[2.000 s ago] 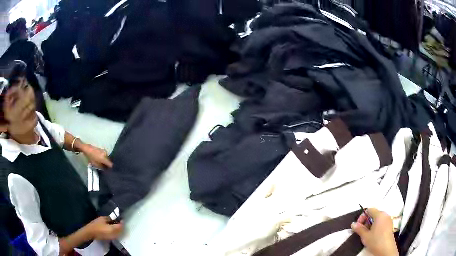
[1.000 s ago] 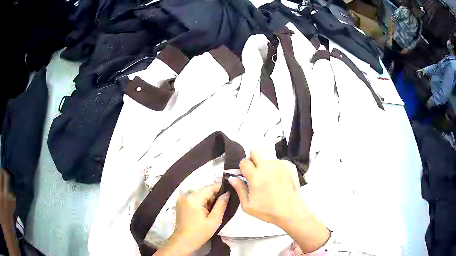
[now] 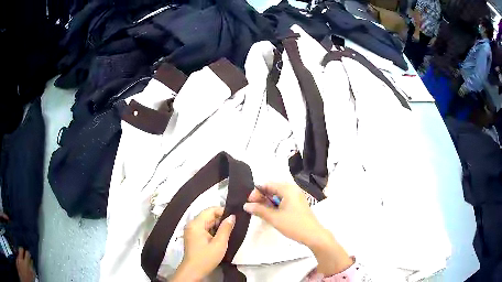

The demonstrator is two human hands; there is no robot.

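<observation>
A cream garment (image 3: pixel 264 242) with a dark brown waistband (image 3: pixel 184 204) lies in front of me, the band raised in a loop. My left hand (image 3: pixel 208 239) pinches the waistband at the loop's right side. My right hand (image 3: pixel 289 212) is just right of the band, its thumb and index finger at the band's edge. It holds small thread snips (image 3: pixel 275 200) with a blue part showing; the dark blades point up and left toward the band. Whether the right fingertips also grip the band is not clear.
More cream garments with brown waistbands (image 3: pixel 311 104) lie beyond and to the right. Dark garments (image 3: pixel 82 171) are heaped at the left and back. The pale table (image 3: pixel 66 242) shows at left. People (image 3: pixel 478 63) are at upper right; another person's hand (image 3: pixel 25 266) is at lower left.
Since one second ago, my right hand has drawn slightly away from my left, and the snips show more clearly. The waistband loop stands more open and upright. The view has shifted slightly.
</observation>
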